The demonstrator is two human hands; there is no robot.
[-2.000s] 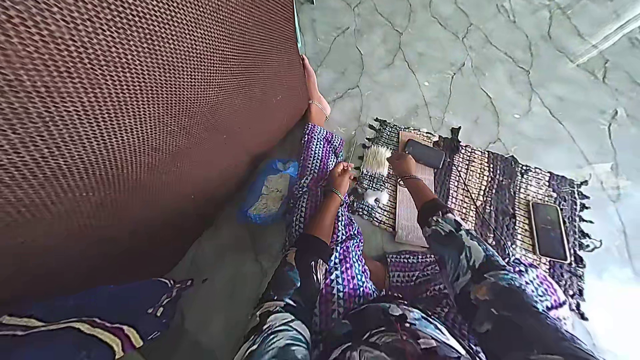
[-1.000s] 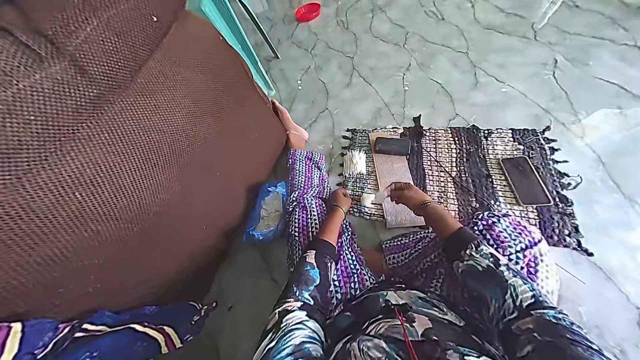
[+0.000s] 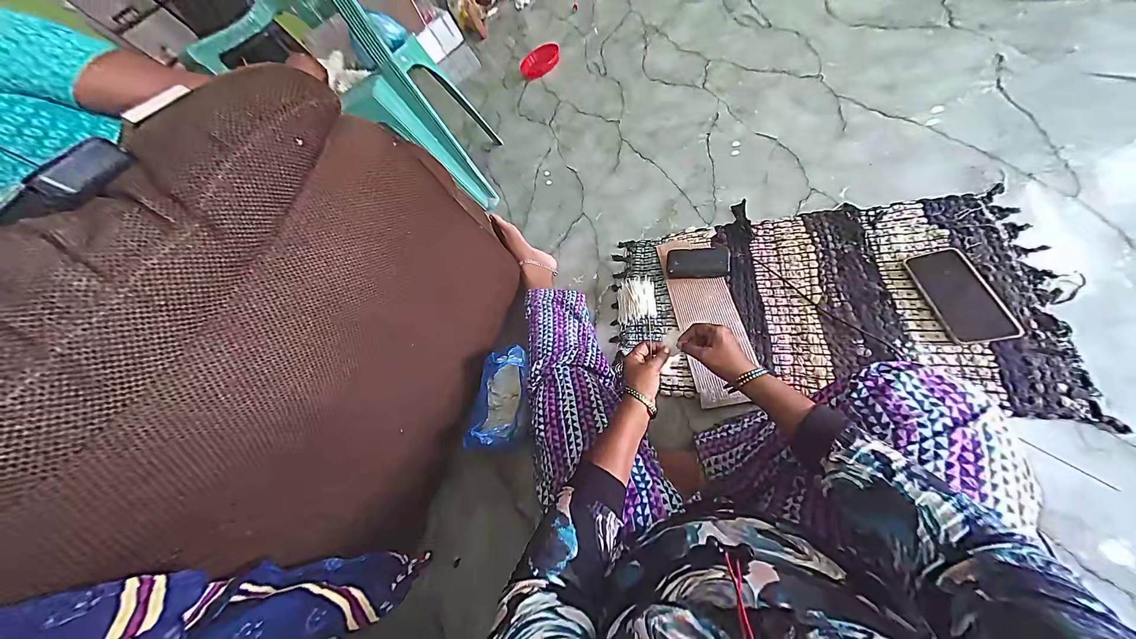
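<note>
My left hand pinches a thin stick whose upper part shows above the fingers. Close on its right, my right hand has its fingertips on a small tuft of white fluff, likely cotton, between the two hands. Just above my left hand, a bundle of thin white sticks lies on the left end of a woven rag mat. A ribbed, light brown board lies under my right hand, with a dark phone across its upper end.
A larger phone lies on the mat's right side. A blue plastic bag with pale contents rests left of my leg. A brown-covered surface fills the left, near a green plastic chair and another person's arm. A red dish is on the floor.
My right hand has moved from beside the dark phone down towards my left hand, and the two now work close together. The view has shifted, bringing the chair and another person's arm into sight.
</note>
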